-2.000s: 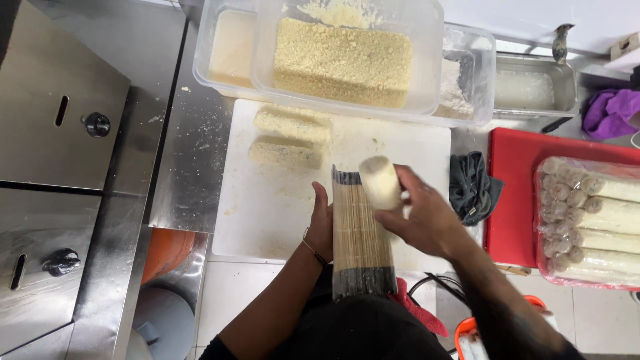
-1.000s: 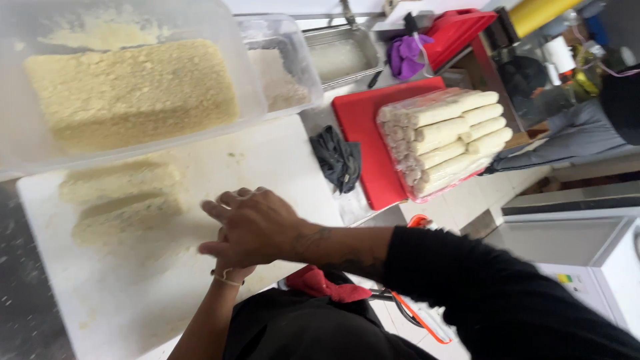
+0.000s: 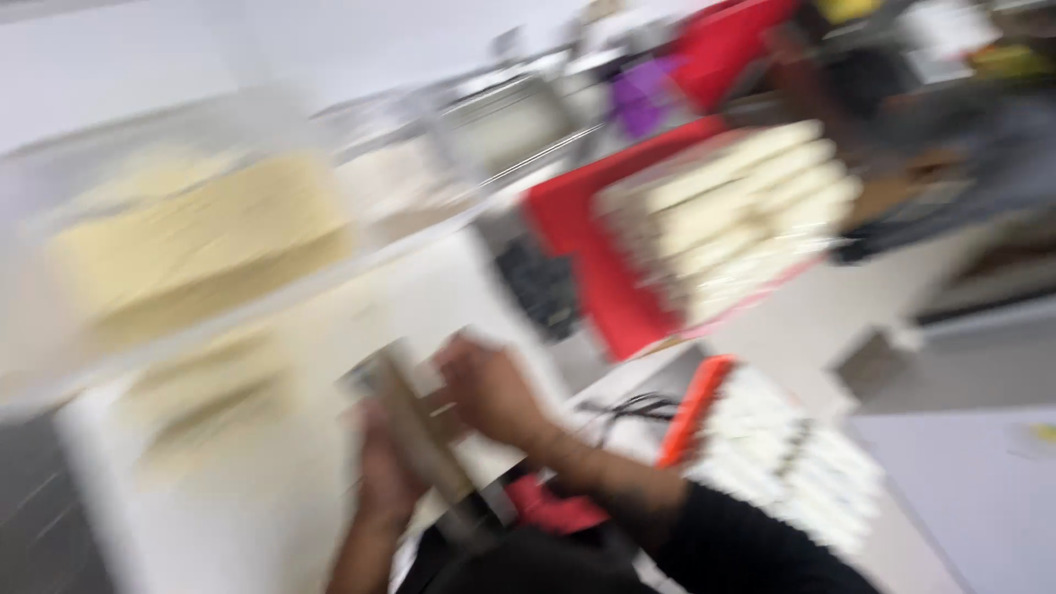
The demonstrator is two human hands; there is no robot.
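The whole view is blurred. A bamboo rolling mat [image 3: 421,425] stands steeply tilted between my hands, over the near part of the white cutting board [image 3: 214,528]. My left hand [image 3: 388,458] is against the mat's left side; blur hides whether its fingers grip it. My right hand [image 3: 487,384], fingers bent, is at the mat's right side, and its grip is unclear too. Two crumb-coated rolls [image 3: 206,388] lie side by side on the board, left of my hands. Beyond them is a clear plastic tub of yellow crumbs [image 3: 206,239].
A tub of pale powder [image 3: 400,181] and a metal pan [image 3: 511,124] stand at the back. A dark cloth [image 3: 536,285] lies beside a red board [image 3: 602,289] bearing wrapped pale rolls [image 3: 734,214]. An orange-edged container [image 3: 701,404] with white items sits lower right.
The mat now stands tilted between my hands; two seconds ago it lay flatter, with my right hand holding a pale cylinder beside it. My hands have moved apart since one second ago. The view has swung right.
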